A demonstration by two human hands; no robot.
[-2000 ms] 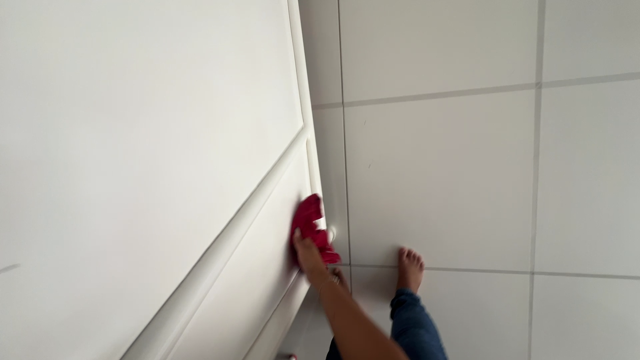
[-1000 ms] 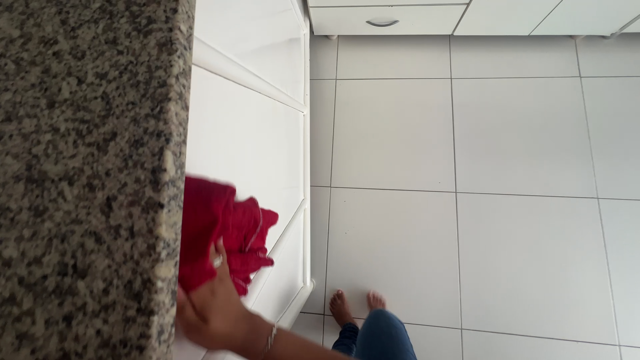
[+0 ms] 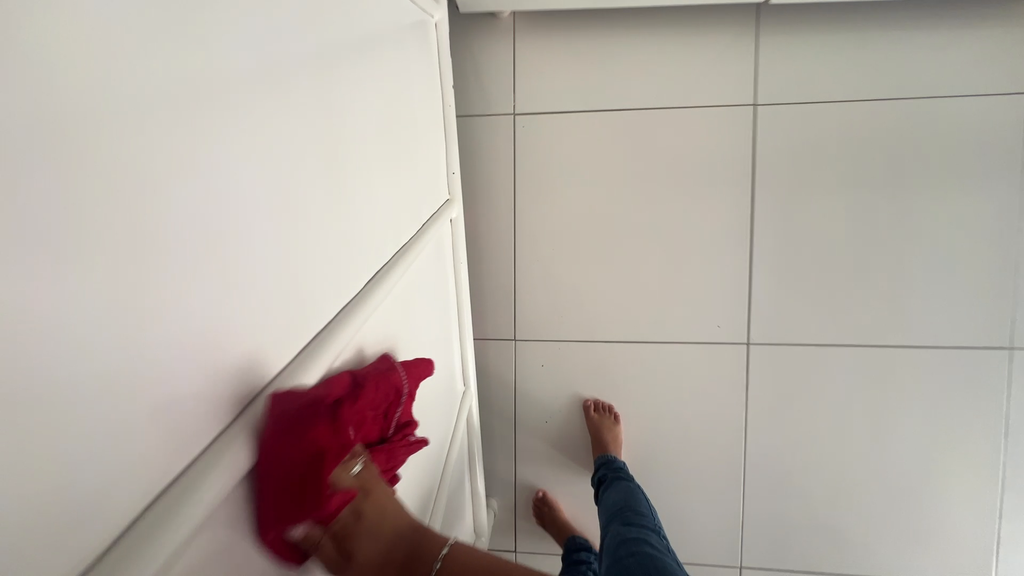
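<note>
My right hand (image 3: pixel 360 516), with a ring and a bracelet, comes in from the bottom edge and grips a crumpled red cloth (image 3: pixel 320 440). The cloth lies against the white cabinet front (image 3: pixel 240 200), over the pale raised rail (image 3: pixel 352 304) that runs slantwise between two panels. Blur softens the hand and the lower part of the cloth. Some of the fingers are hidden in its folds. My left hand is out of view.
Light floor tiles (image 3: pixel 632 224) with thin dark joints lie right of the cabinet. My bare feet (image 3: pixel 604 428) stand on them near its base. The bottom edge of another white unit (image 3: pixel 640 4) crosses the top.
The view has shifted, and the granite countertop seen one second ago is out of frame. My right hand holds the red cloth in all frames, now over the rail between panels.
</note>
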